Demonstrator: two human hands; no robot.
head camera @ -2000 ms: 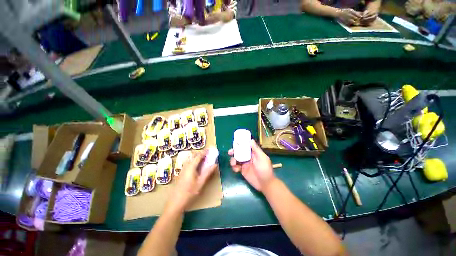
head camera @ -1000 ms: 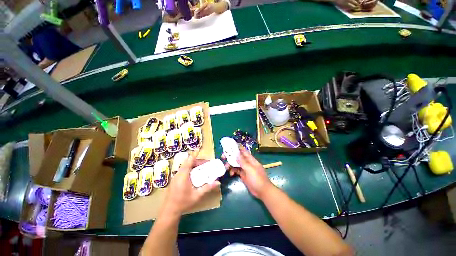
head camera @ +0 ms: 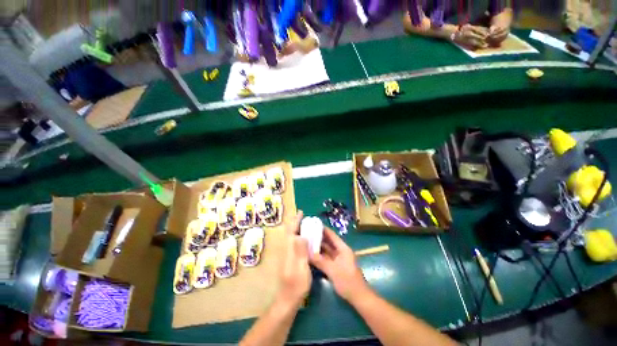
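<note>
A white oval housing is held upright between my hands, right of the cardboard sheet. My left hand, blurred, is at its left side. My right hand grips it from the right and below. Only one white piece shows; whether it is one shell or two together, I cannot tell. Several open half-assembled units with dark boards and yellow parts lie in rows on the cardboard sheet. A cluster of small dark loose parts lies on the green bench just beyond my right hand.
A tool box holds a bottle and pliers. Wooden-handled tools lie on the bench. Black equipment with cords and yellow-ended cables is at right. Cartons with lilac strands are at left. Screwdrivers hang overhead; people work opposite.
The two white pieces, apart in separate hands one second ago, are now seen as one white shape between both hands. My left hand has moved right to meet my right hand. The view has shifted.
</note>
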